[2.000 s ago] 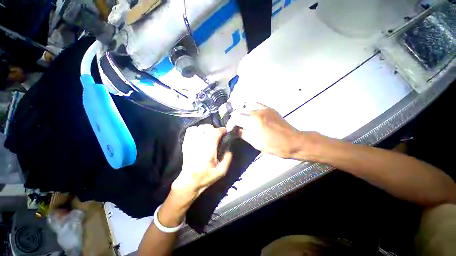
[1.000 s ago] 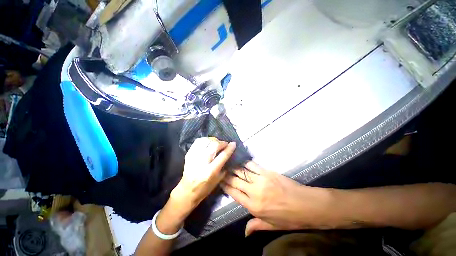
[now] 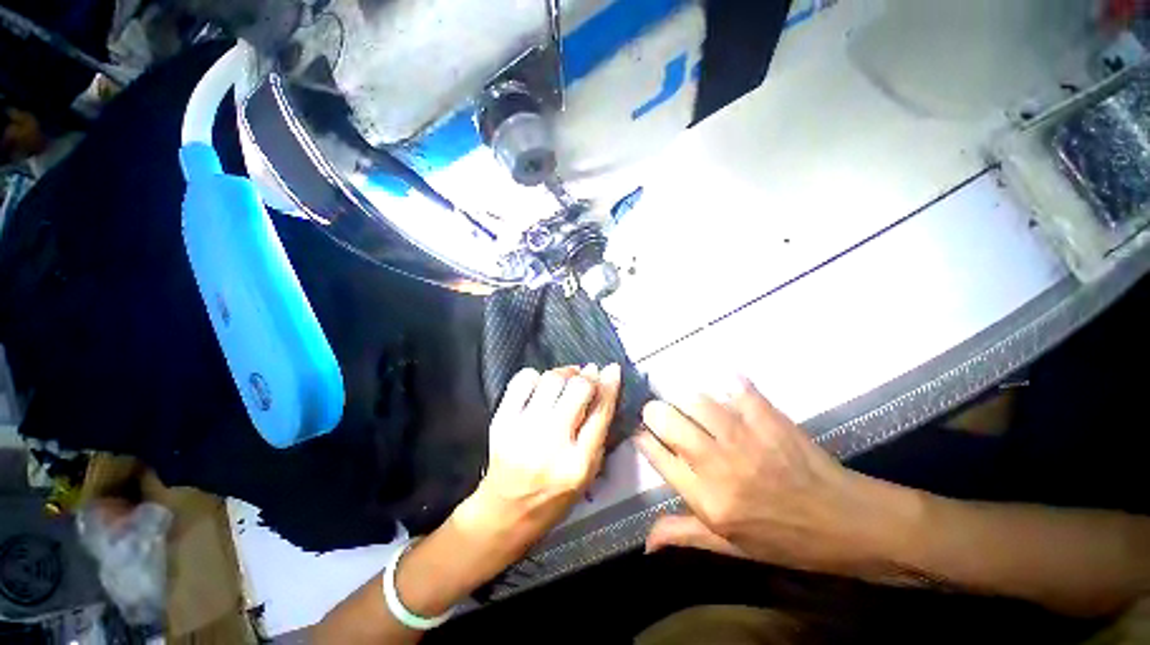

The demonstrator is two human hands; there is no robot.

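Observation:
A black garment piece (image 3: 555,330) with a fine striped look runs from the presser foot and needle (image 3: 570,267) to my hands. My left hand (image 3: 550,428), with a white band on its wrist, holds the cloth with bent fingers just in front of the needle. My right hand (image 3: 731,464) lies to its right, fingertips on the cloth's edge and the rest over the machine bed (image 3: 807,302). The white sewing machine head (image 3: 441,76) with a blue stripe stands above. The thread is too fine to make out.
A pile of black garment pieces (image 3: 114,315) lies at left. A light blue clip-on lamp (image 3: 259,315) hangs over it. A black strip (image 3: 738,57) hangs over the machine arm. A clear box (image 3: 1110,151) is at right. A plastic bag (image 3: 126,548) and cardboard (image 3: 202,554) lie at lower left.
Both hands have moved back from the needle towards the table's front edge, baring striped cloth by the presser foot. My right hand has come away from the needle area. The camera view has shifted slightly.

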